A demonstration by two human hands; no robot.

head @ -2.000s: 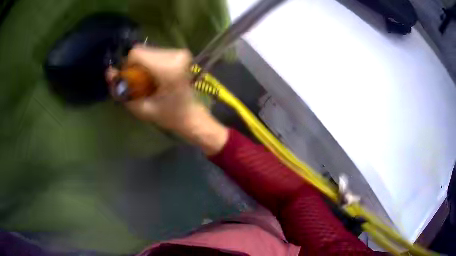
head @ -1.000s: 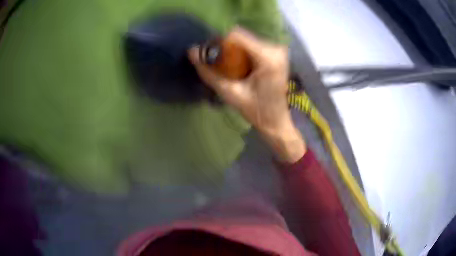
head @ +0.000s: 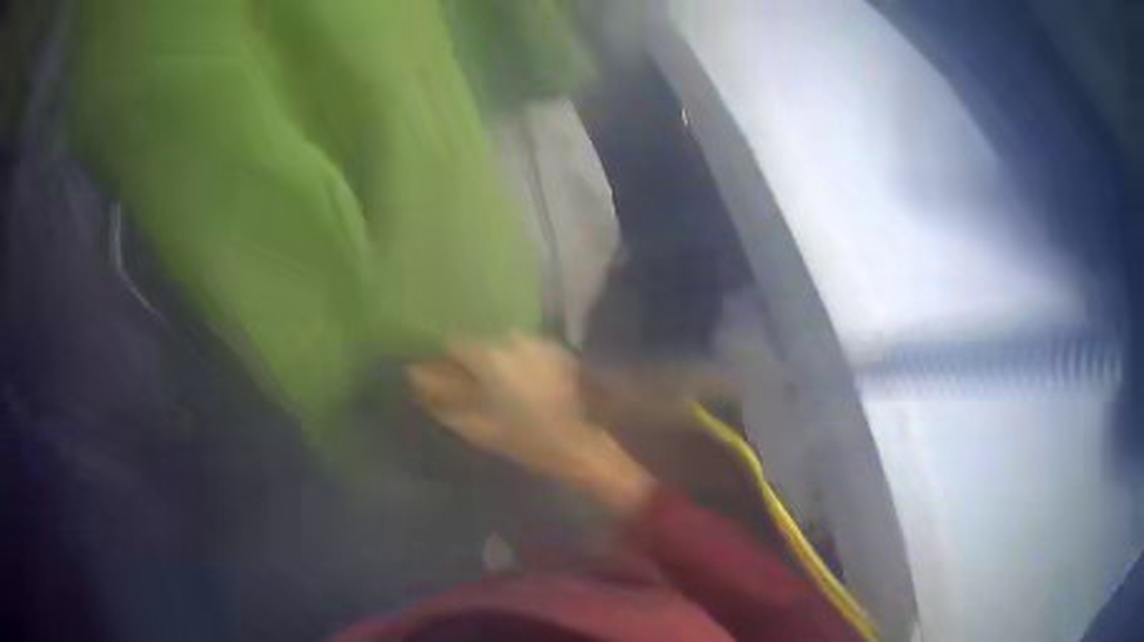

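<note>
A bright green garment (head: 289, 188) hangs at the upper left, blurred, with its lower end narrowing near my hand. My right hand (head: 521, 408) is at the garment's lower edge, its fingers curled and badly blurred. Dark blur lies beside and below the fingers, and no iron can be made out, so I cannot tell what the hand holds. A yellow hose (head: 784, 517) runs from behind my wrist down past the dark red sleeve. My left hand is not in view.
The white pressing table (head: 966, 489) curves along the right side. A grey ribbed line (head: 991, 365), blurred, crosses over it. Dark cloth or shadow fills the left side. A pale grey shape (head: 571, 201) stands between the garment and the table.
My right hand has moved down the green garment, towards my body. The dark iron and its orange handle, clear earlier, cannot be made out now. The view has shifted and blurred.
</note>
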